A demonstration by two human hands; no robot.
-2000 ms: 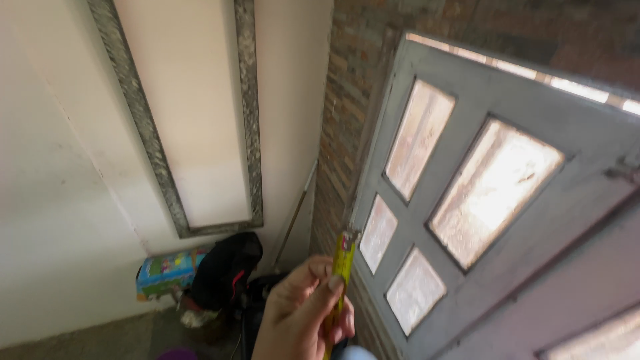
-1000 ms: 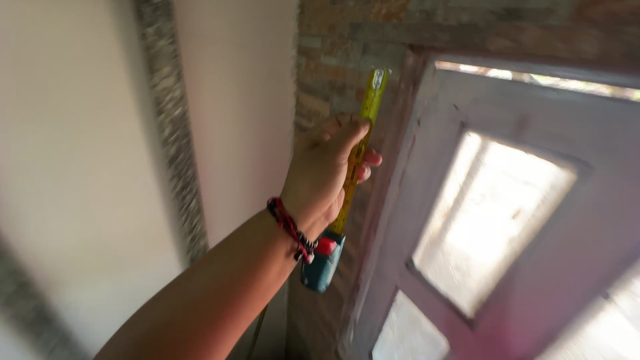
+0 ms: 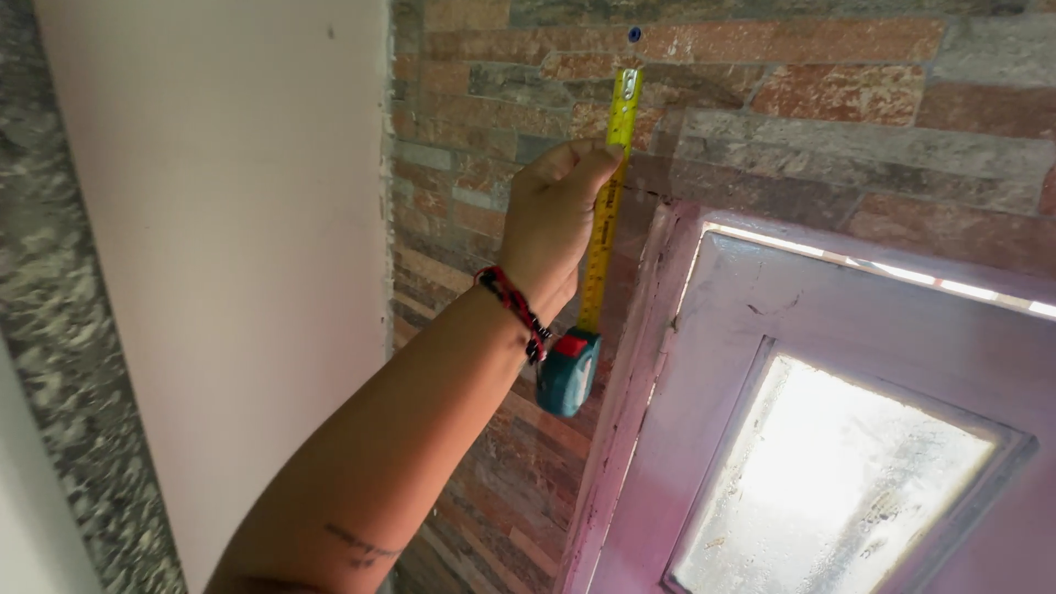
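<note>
My left hand [image 3: 557, 219], with a red and black braided bracelet at the wrist, is raised in front of the stone-clad wall. Its thumb and fingers pinch the yellow blade of a tape measure [image 3: 604, 223]. The blade's metal end hook points up, just below a small dark blue wall plug [image 3: 634, 35] in the wall; whether it touches the wall I cannot tell. From the lower end of the drawn-out blade hangs the teal tape case [image 3: 569, 371] with its red button, below the hand and beside the wrist. My right hand is out of view.
A door [image 3: 734, 289] with a glass pane [image 3: 833, 470] stands at the right in its frame [image 3: 643, 355]. Stone-look cladding [image 3: 825, 148] runs above it and to its left. A plain pale wall [image 3: 239, 190] with a rough dark band [image 3: 74, 330] lies at the left.
My left hand has moved up past the door's top corner with the tape blade. The case now hangs below it, where two seconds ago it was not plainly seen. The view has shifted upward.
</note>
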